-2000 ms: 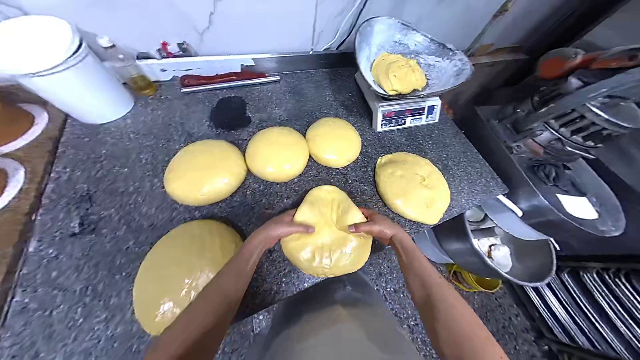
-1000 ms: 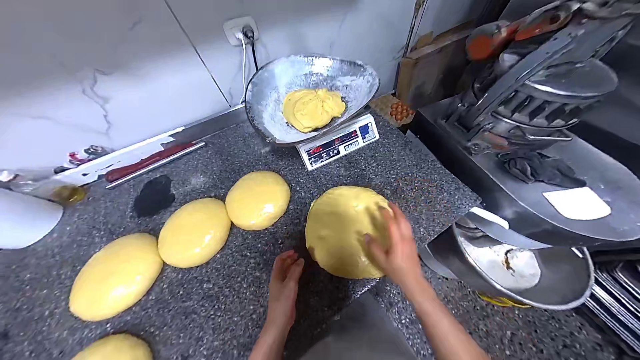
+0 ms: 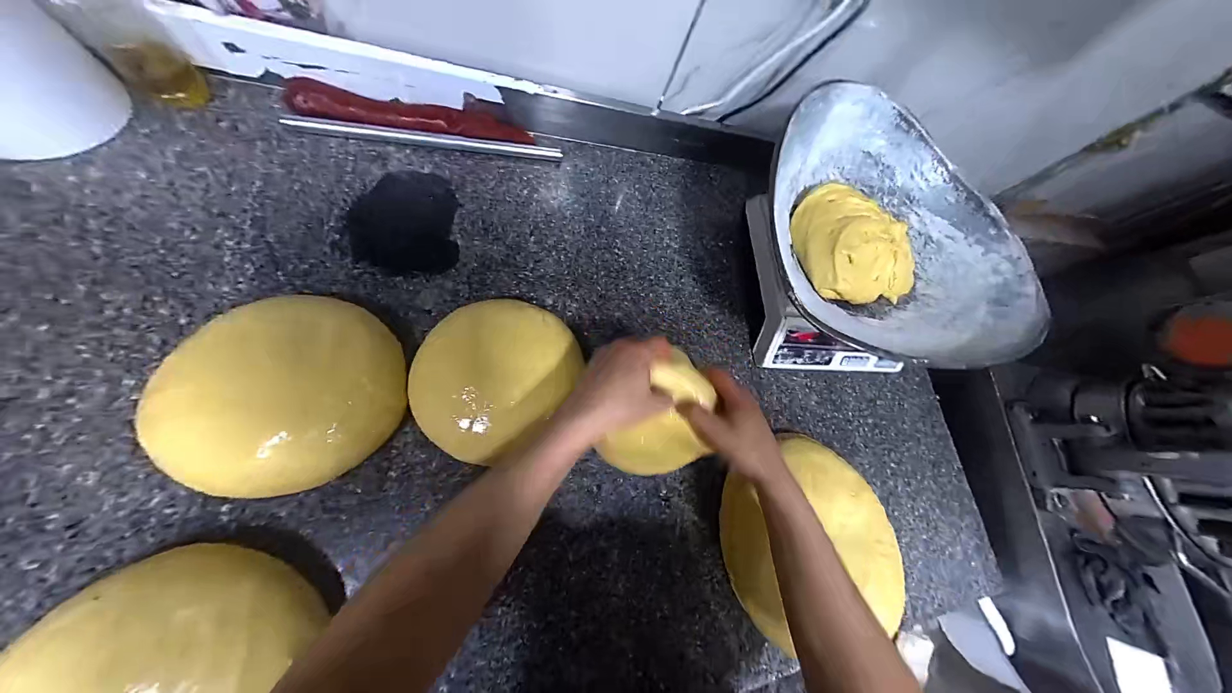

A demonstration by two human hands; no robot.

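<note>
My left hand (image 3: 621,385) and my right hand (image 3: 736,423) grip the far part of a small yellow dough ball (image 3: 654,443), pinching up a lump between them. Directly left of it lies another dough ball (image 3: 496,380), partly behind my left forearm. Farther left is a larger dough ball (image 3: 274,395), and a big one (image 3: 168,626) is cut off at the lower left. A flattened dough round (image 3: 847,529) lies under my right forearm. More dough (image 3: 852,245) rests in the metal scale pan (image 3: 972,279).
The scale (image 3: 808,356) stands at the counter's back right. A metal rod (image 3: 419,137) and a red strip (image 3: 385,111) lie along the wall. At the upper left are a white bucket (image 3: 53,87) and a bottle (image 3: 164,72). Machinery (image 3: 1126,414) stands at the right.
My hands have left the flattened round and now grip the small ball at the end of the row. The view has swung back left.
</note>
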